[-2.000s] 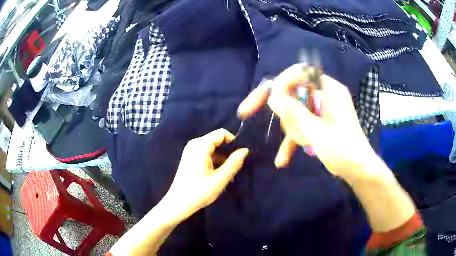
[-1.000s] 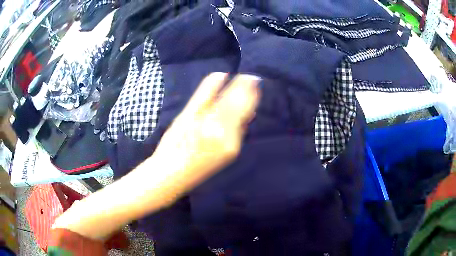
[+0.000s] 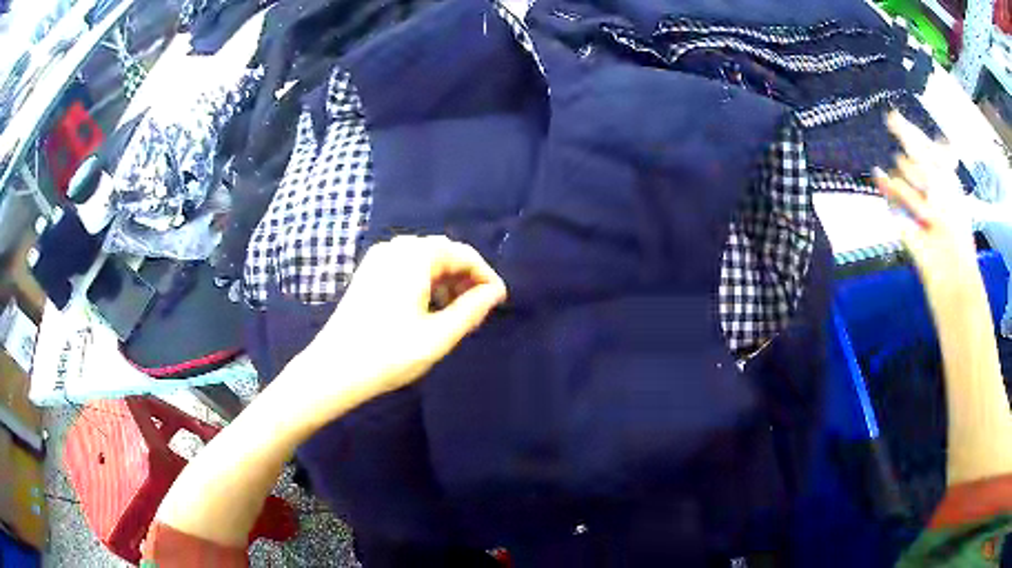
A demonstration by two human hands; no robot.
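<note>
The navy garment [image 3: 621, 244] fills the middle, with black-and-white checked lining [image 3: 316, 211] showing at both armholes. My left hand [image 3: 416, 305] is over its left-centre, thumb and forefinger tips together, pinching the cloth near the middle front. A button between them cannot be seen. My right hand [image 3: 927, 189] is blurred, raised far to the right beside the table edge, fingers partly spread. A small pinkish-red part of the thread snips [image 3: 922, 222] shows at its palm; the blades are hidden. No needle or thread can be made out.
Stacked garments with checked edging [image 3: 821, 78] lie at the upper right. A blue crate [image 3: 888, 322] with dark cloth is at right. A crumpled clear bag [image 3: 167, 189] and a red-edged dark cloth [image 3: 183, 327] lie on the left table. A red stool [image 3: 111, 466] stands below.
My right hand, over the garment two seconds ago and out of view one second ago, shows again at far right. My left hand has moved down and left from its raised, blurred position.
</note>
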